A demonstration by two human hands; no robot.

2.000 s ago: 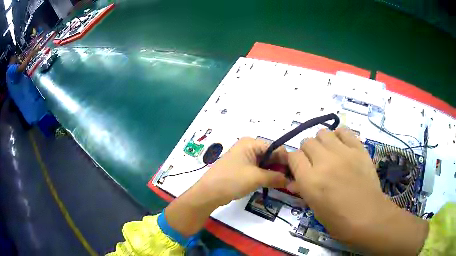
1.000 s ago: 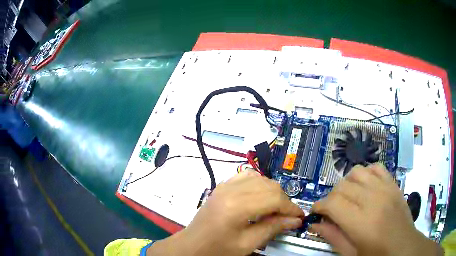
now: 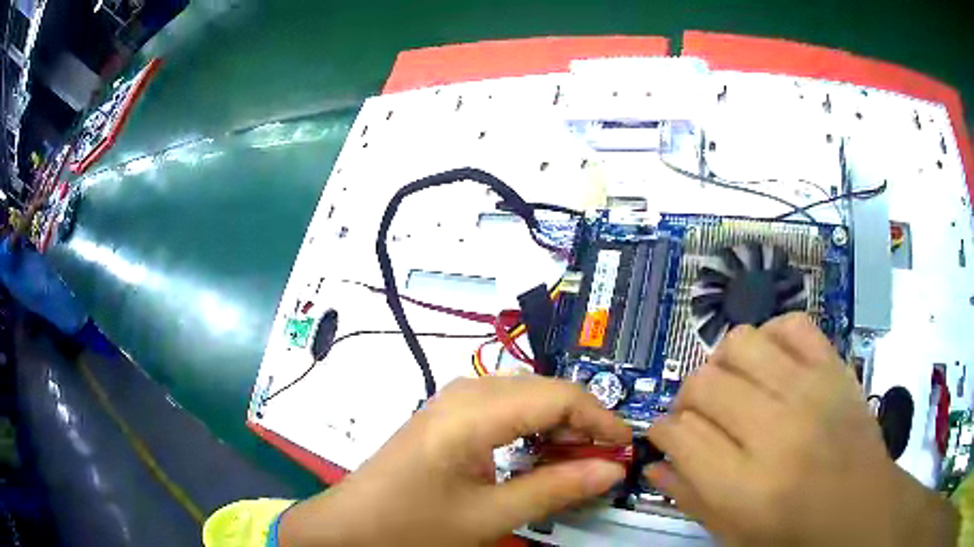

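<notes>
My left hand (image 3: pixel 481 459) pinches a red wire bundle (image 3: pixel 577 453) at the lower edge of the blue motherboard (image 3: pixel 630 230). My right hand (image 3: pixel 769 427) is beside it, with its fingertips at a small black piece (image 3: pixel 644 454) at the bundle's right end. The fingers partly hide this piece. A thick black-wrapped cable (image 3: pixel 387 246) loops left of the board. A black fan (image 3: pixel 748 288) sits on the finned heatsink. A memory module (image 3: pixel 600 305) with an orange-and-white label is left of it.
The white panel (image 3: pixel 320 235) lies on red-orange padding (image 3: pixel 534 48) on the green bench (image 3: pixel 214 214). Black oval speakers (image 3: pixel 325 334) sit at both sides. Thin black leads cross above the fan. Another unit (image 3: pixel 107 118) and a blue-clothed person's part (image 3: pixel 43 294) are at the far left.
Both hands have moved from the black cable loop to the board's lower edge. The left hand now holds the red bundle there. The view has shifted, bringing the whole board into sight.
</notes>
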